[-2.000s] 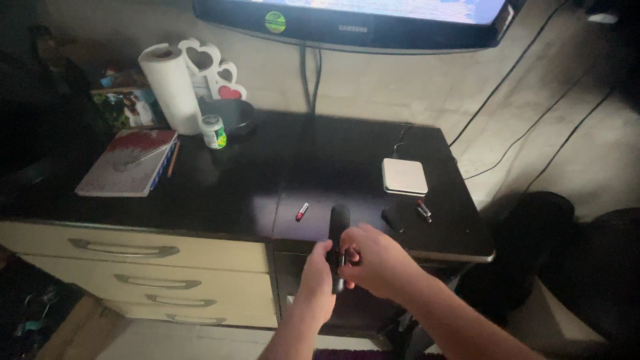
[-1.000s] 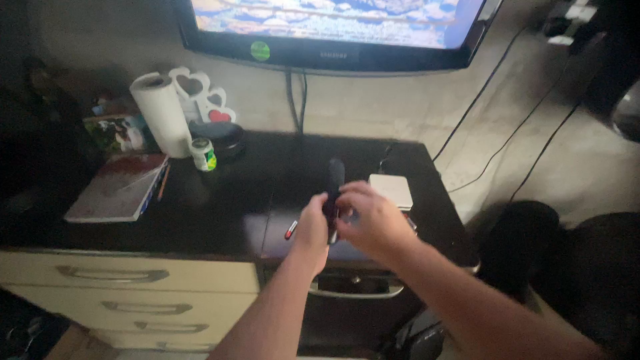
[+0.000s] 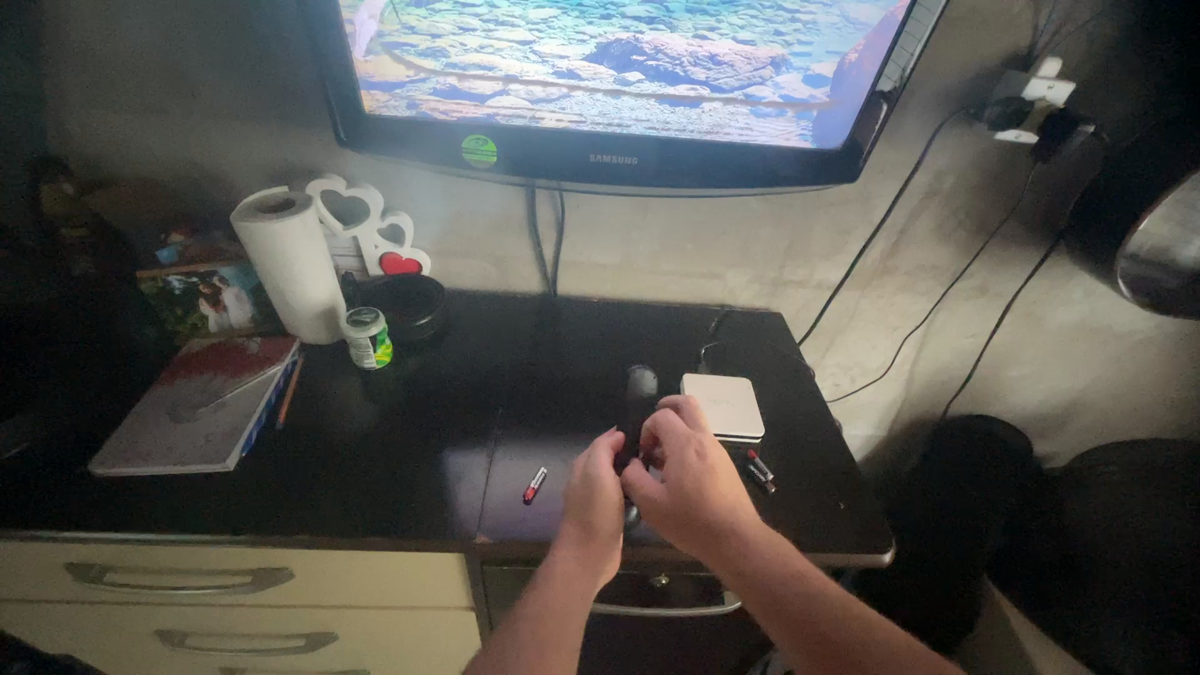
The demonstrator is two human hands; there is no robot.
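Over the dresser's front edge, my left hand (image 3: pixel 594 497) grips a dark, elongated handheld device (image 3: pixel 640 389), perhaps a remote control. My right hand (image 3: pixel 689 478) is on the device's right side, fingers bent against it; whether they pinch something small is hidden. A red-and-silver battery (image 3: pixel 534 486) lies on the black top to the left of my hands. More batteries of that kind (image 3: pixel 760 471) lie to their right, just below a white square box (image 3: pixel 723 407) with a cable behind it.
A Samsung television (image 3: pixel 600 159) hangs above. On the left stand a paper towel roll (image 3: pixel 291 267), a small jar (image 3: pixel 367 338), a round black case (image 3: pixel 412 305), a heart-shaped frame (image 3: pixel 347 211) and a photo (image 3: pixel 214 300). A notebook (image 3: pixel 197 408) with a pencil (image 3: pixel 290 394) lies nearer. Cables hang right.
Both hands stay together at the device, and the right fingers have shifted on it. The view has tilted up, showing more of the television.
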